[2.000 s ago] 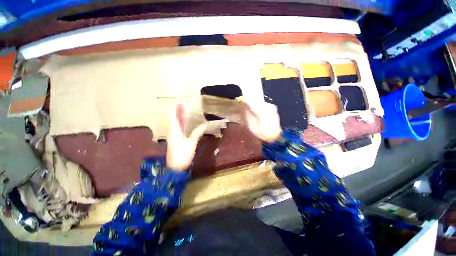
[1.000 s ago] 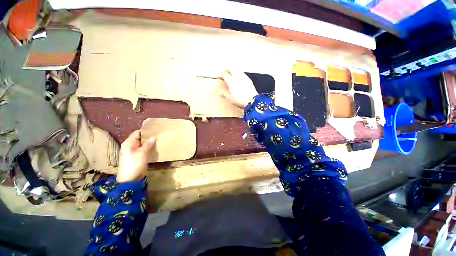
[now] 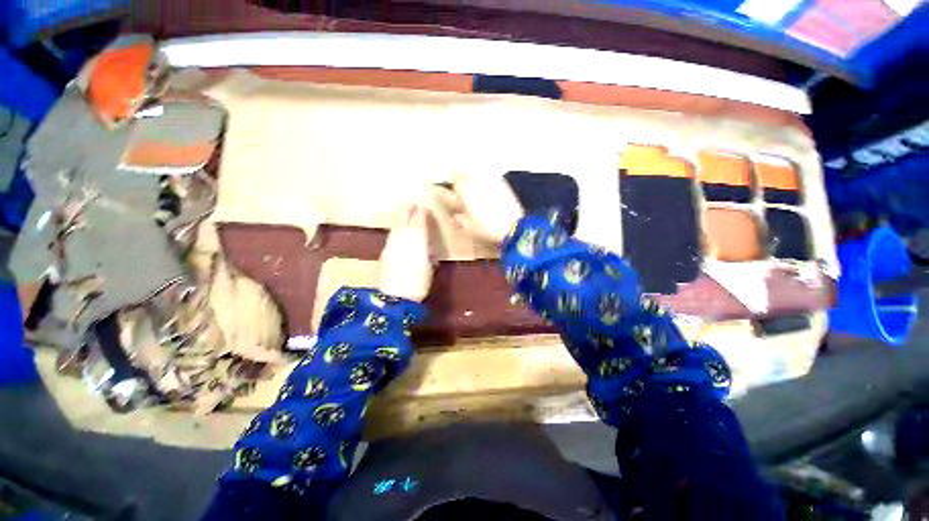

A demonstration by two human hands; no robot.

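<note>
A large beige leather sheet lies over the maroon cutting pad, with several openings at its right part. My left hand is at the sheet's front edge, left of my right hand. Both hands are blurred, with the fingers near each other over a cut area of the sheet. Whether they grip a piece cannot be told. A loose tan cut piece lies on the pad, partly hidden by my left hand and sleeve.
A scrap pile of grey-green flaps and crumpled strips covers the left end. A pale yellowish board edge runs along the front. A white bar runs along the back. A blue bucket stands on the floor at the right.
My left hand has released the cut piece it held at the front left and moved right and up, beside my right hand. My right hand stays over the sheet. The camera view has shifted.
</note>
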